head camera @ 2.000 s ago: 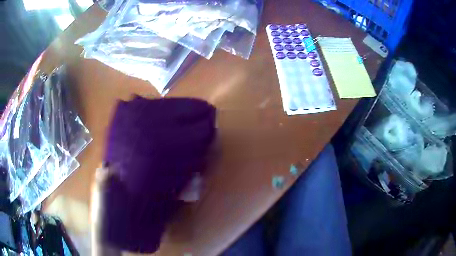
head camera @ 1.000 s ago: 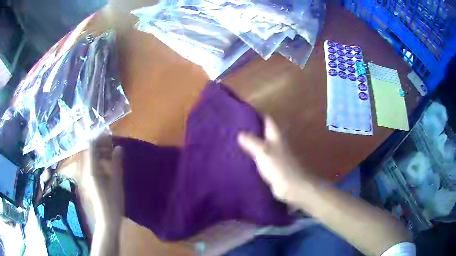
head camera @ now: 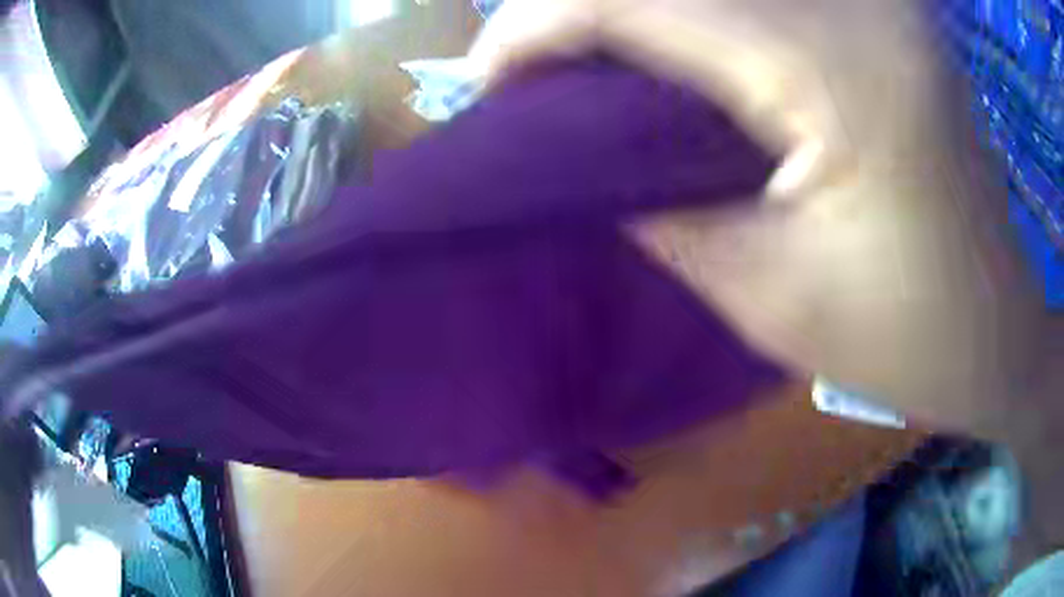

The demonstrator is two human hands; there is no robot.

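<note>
A large purple cloth garment (head camera: 467, 338) is lifted close to the camera and stretches from the left edge to the right of centre. It is blurred. My right hand (head camera: 840, 222) is very large and blurred at the upper right, with its fingers closed on the garment's right end. A short purple flap or cord hangs from the cloth's lower edge. I cannot make out my left hand; the cloth's left end runs to the picture's edge.
Shiny clear polybags (head camera: 198, 210) lie at the table's left. The brown table (head camera: 385, 536) shows below the cloth. Blue crates (head camera: 1015, 128) stand at upper right. A dark and teal pouch (head camera: 175, 501) is at lower left.
The garment has gone from lying on the table to being raised and spread near the camera. My right hand has moved up and now grips it. My left hand has dropped from sight.
</note>
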